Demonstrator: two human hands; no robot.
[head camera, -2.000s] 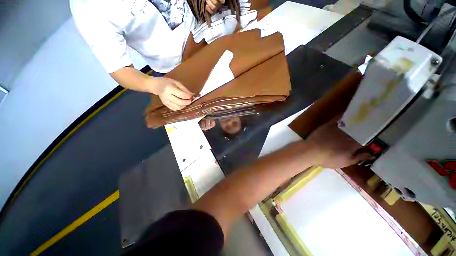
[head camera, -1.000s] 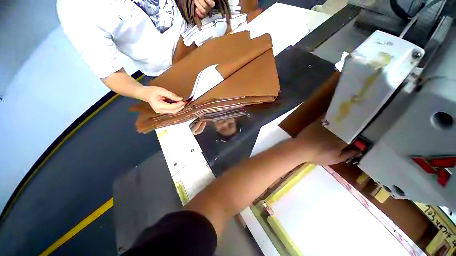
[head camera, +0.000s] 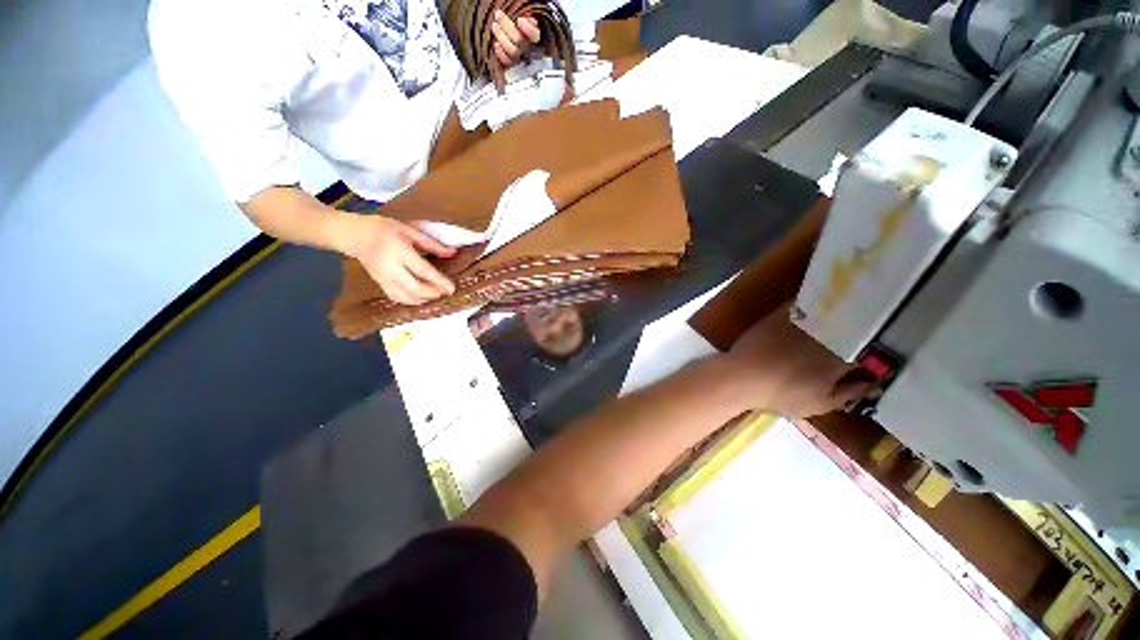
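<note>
My left hand point(head camera: 806, 373) reaches under the big white head of the pattern sewing machine point(head camera: 1000, 325), beside a red part. Its fingertips are partly hidden by the head, so I cannot tell whether they hold something. Brown bag panel point(head camera: 763, 290) shows behind my hand and again under the head. The yellow-edged clamp frame point(head camera: 1044, 531) with handwriting lies at the lower right. The white template board point(head camera: 800, 531), edged with yellow tape, lies in front of the machine head. My right hand is not in view.
Another person in a white top point(head camera: 313, 100) stands across the table, one hand on the brown panel stack point(head camera: 588, 188), the other holding looped brown straps point(head camera: 469, 31). A white piece point(head camera: 523, 206) lies on the stack. A dark glossy plate point(head camera: 738, 188) is beside it.
The view has shifted, showing more of the machine. The other person's hand has moved on the stack, and their looped straps show more fully. My left hand stays under the machine head.
</note>
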